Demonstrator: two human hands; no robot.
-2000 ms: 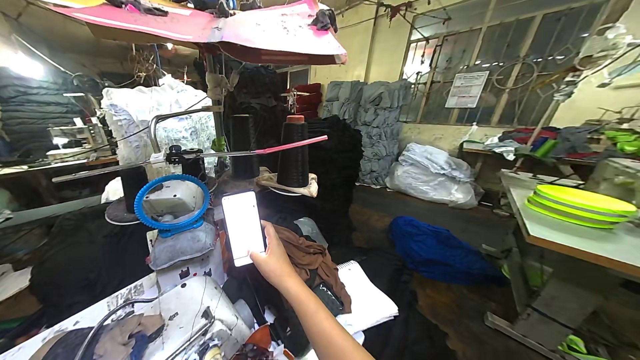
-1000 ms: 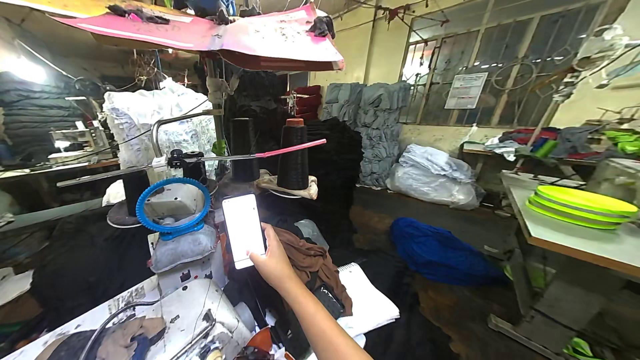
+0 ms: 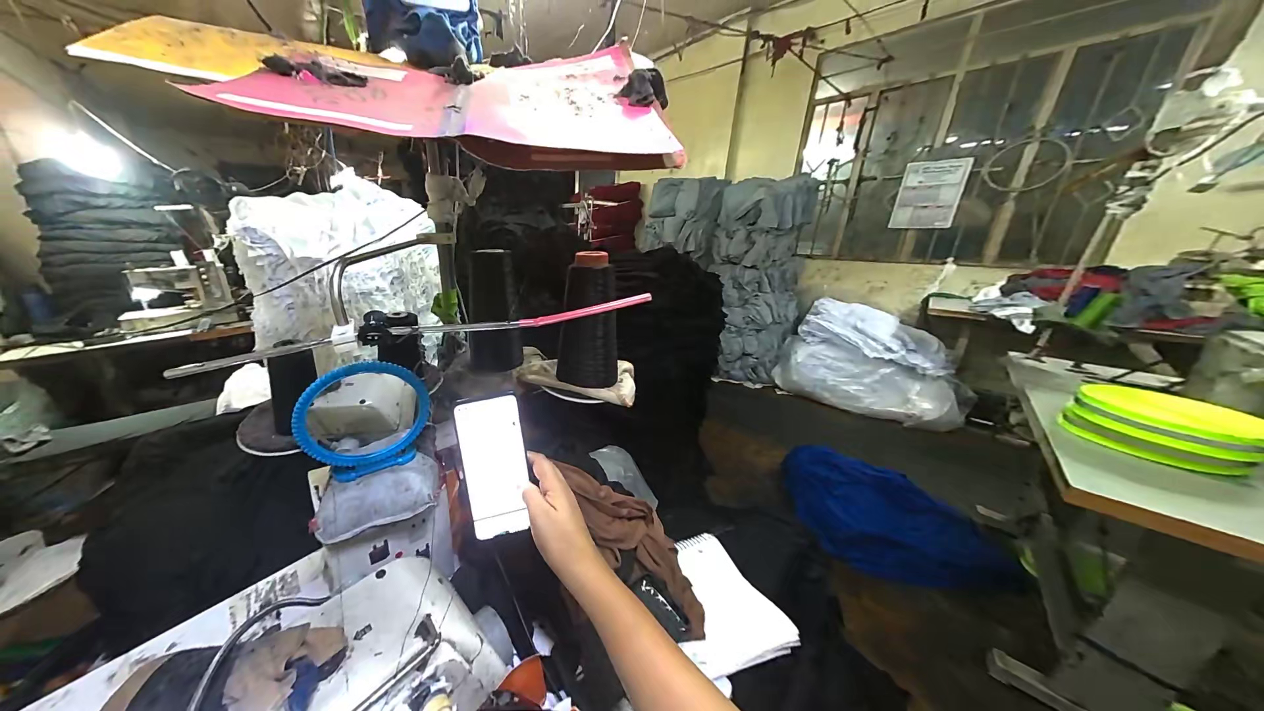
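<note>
My right hand [image 3: 558,509] grips a smartphone [image 3: 492,466] by its right edge, the screen lit white and facing me. My left hand is out of view. Left of the phone stands a white sewing machine [image 3: 403,614] with a blue plastic ring [image 3: 298,420] on its upper part. Two black thread cones rise behind the phone, the right cone [image 3: 590,326] with an orange top. A metal rod with a pink end [image 3: 588,309] crosses in front of them. Brown cloth [image 3: 632,538] and a spiral notebook [image 3: 736,602] lie beside my forearm.
Neon yellow-green discs [image 3: 1165,430] sit stacked on a table [image 3: 1116,494] at the right. Blue cloth [image 3: 889,518] lies on the floor. Behind are a plastic-wrapped bundle [image 3: 869,365] and grey fabric stacks [image 3: 755,276]. A pink sheet [image 3: 563,104] hangs overhead.
</note>
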